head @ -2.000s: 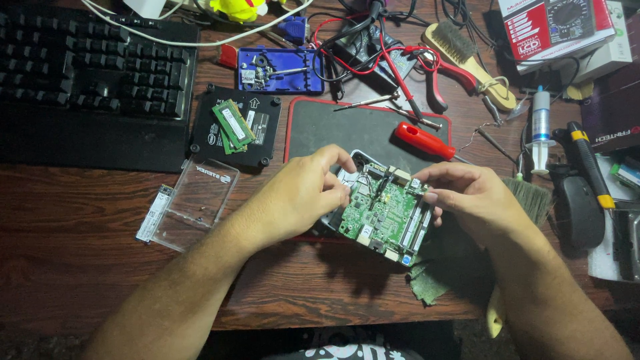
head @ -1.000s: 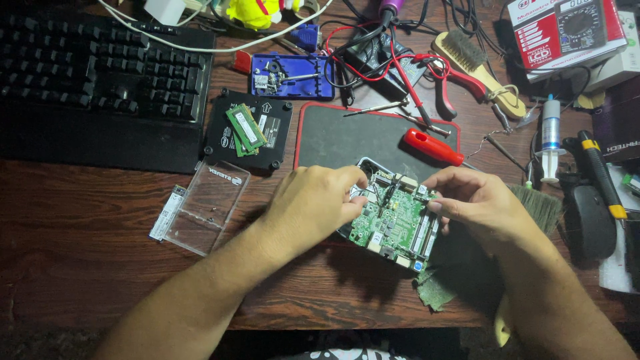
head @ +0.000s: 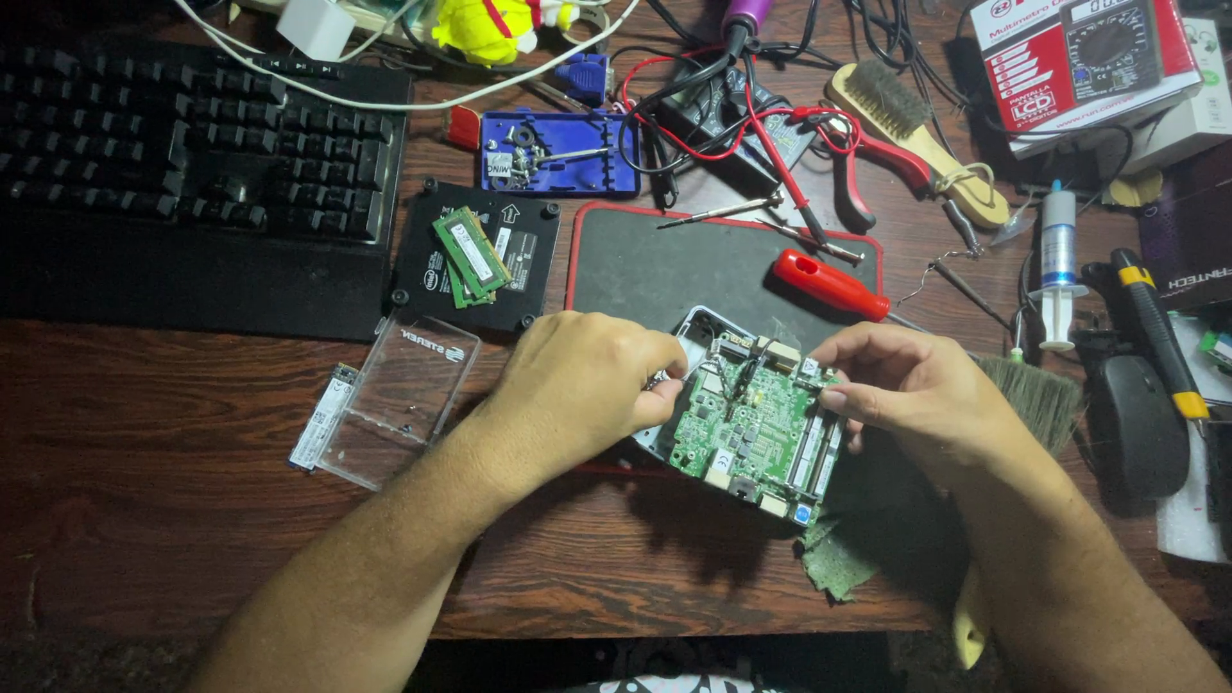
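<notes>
A small green computer board (head: 756, 423) lies tilted over a light metal case (head: 664, 438), above the front edge of a dark mat with a red border (head: 674, 260). My right hand (head: 895, 385) grips the board at its upper right corner, thumb on top and fingers behind. At the case's upper left side is my left hand (head: 616, 380), its thumb and forefinger pinched together near thin cables; whether they hold a cable is hidden. Left of it lie a clear plastic box lid (head: 399, 404), an M.2 drive stick (head: 325, 419) and green memory modules (head: 472, 255) on a black cover (head: 529, 226).
A red-handled screwdriver (head: 828, 285) and precision screwdrivers (head: 717, 211) lie behind the board. Farther back are a blue tray (head: 621, 154) of small parts, red pliers (head: 881, 159) and cables. A keyboard (head: 183, 192) stands left; brushes (head: 1035, 395), a syringe (head: 1059, 241) and a mouse (head: 1136, 423) are right.
Both hands stay at the board and case. The left hand's fingers have shifted slightly at the case's upper left side. The view has moved a little.
</notes>
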